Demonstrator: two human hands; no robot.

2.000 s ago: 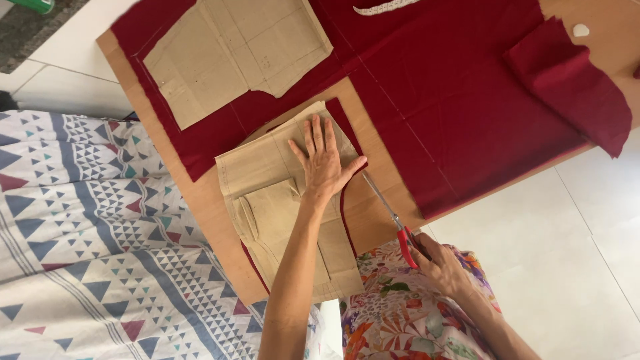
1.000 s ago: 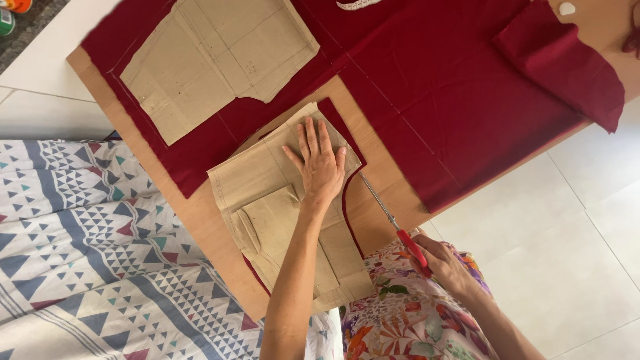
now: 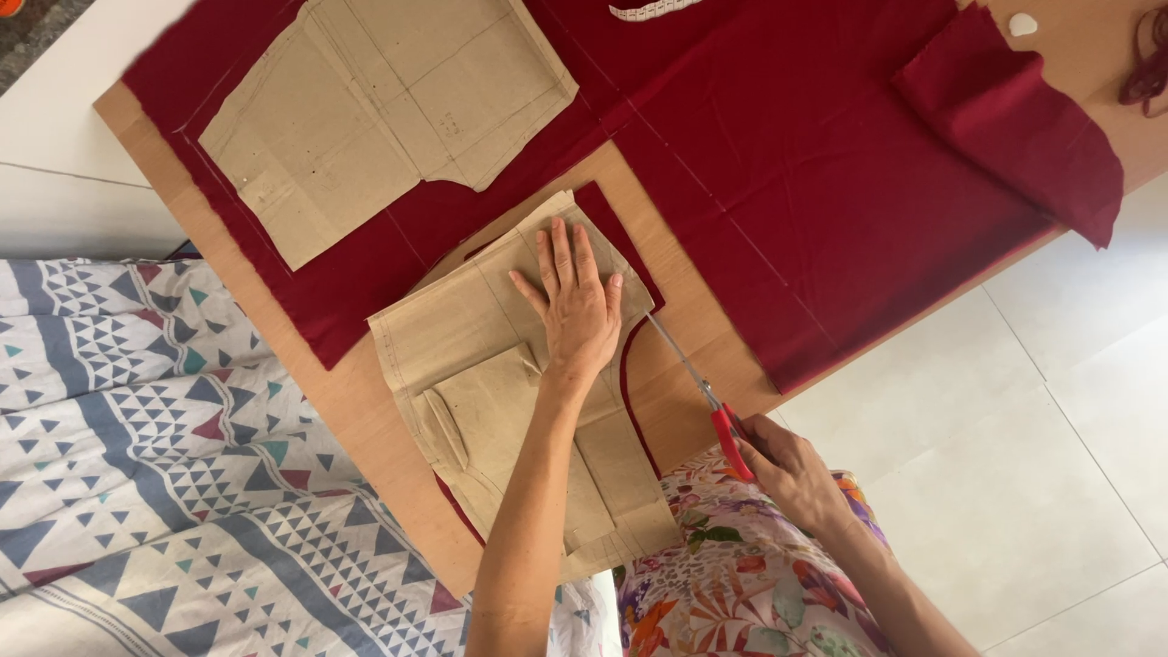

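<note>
My left hand (image 3: 578, 315) lies flat, fingers apart, on a brown paper sewing pattern (image 3: 497, 292) with folded paper on its lower part. Dark red fabric (image 3: 631, 365) shows as a narrow border along the pattern's curved right edge. In my right hand (image 3: 792, 467) are red-handled scissors (image 3: 730, 443). Their blades point up and left, the tips at the upper end of the curved edge, near the pattern's corner; the blades look closed together. Another paper pattern (image 3: 365, 119) lies on a larger red cloth (image 3: 776, 182) marked with pale lines.
The wooden table (image 3: 684, 347) carries the cloth, a measuring tape (image 3: 652, 9) at the top, and a white chalk-like piece (image 3: 1023, 25) at the upper right. A patterned cloth (image 3: 182, 438) hangs at the left. Pale floor tiles (image 3: 1004, 411) show at the right.
Both hands stay in much the same places on the pattern and scissors. The scissor tips remain near the upper end of the curved edge. The view has shifted slightly.
</note>
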